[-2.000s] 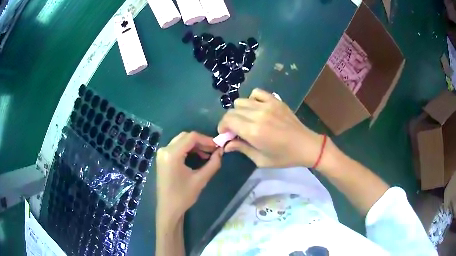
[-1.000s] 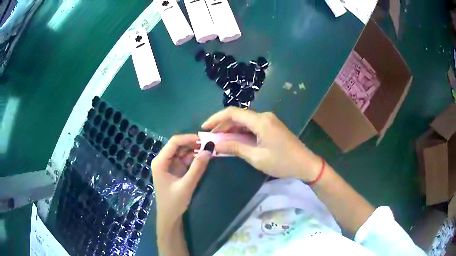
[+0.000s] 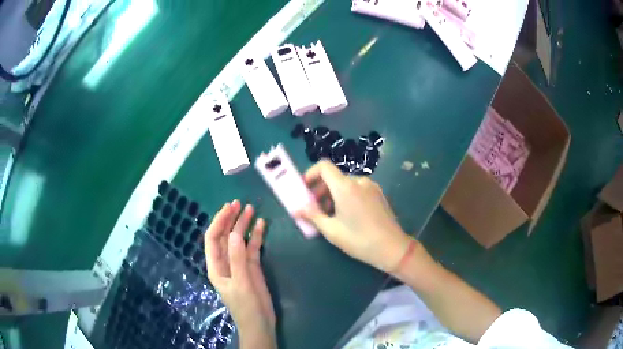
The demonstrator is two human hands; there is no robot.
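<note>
My right hand (image 3: 355, 211) grips a pale pink housing (image 3: 287, 187) by its lower part, over the green tabletop. The housing's pronged end points up and left, with a dark oval near that end. My left hand (image 3: 239, 255) is beside it to the left, fingers apart, holding nothing. A heap of black inserts (image 3: 341, 150) lies just beyond my right hand. Several housings lie beyond: one (image 3: 227, 136) alone at left, others (image 3: 294, 80) side by side, with dark cross or oval marks near their pronged ends.
A grid of black parts (image 3: 174, 218) under crinkled clear film (image 3: 164, 283) lies at lower left. More pink housings (image 3: 447, 27) lie on a white sheet (image 3: 505, 37) at the top right. An open cardboard box (image 3: 478, 208) with pink parts (image 3: 502, 150) stands at right.
My left hand has let go of the housing and opened. My right hand holds it alone, now tilted with its pronged end up. The view has shifted, showing more of the table's far side.
</note>
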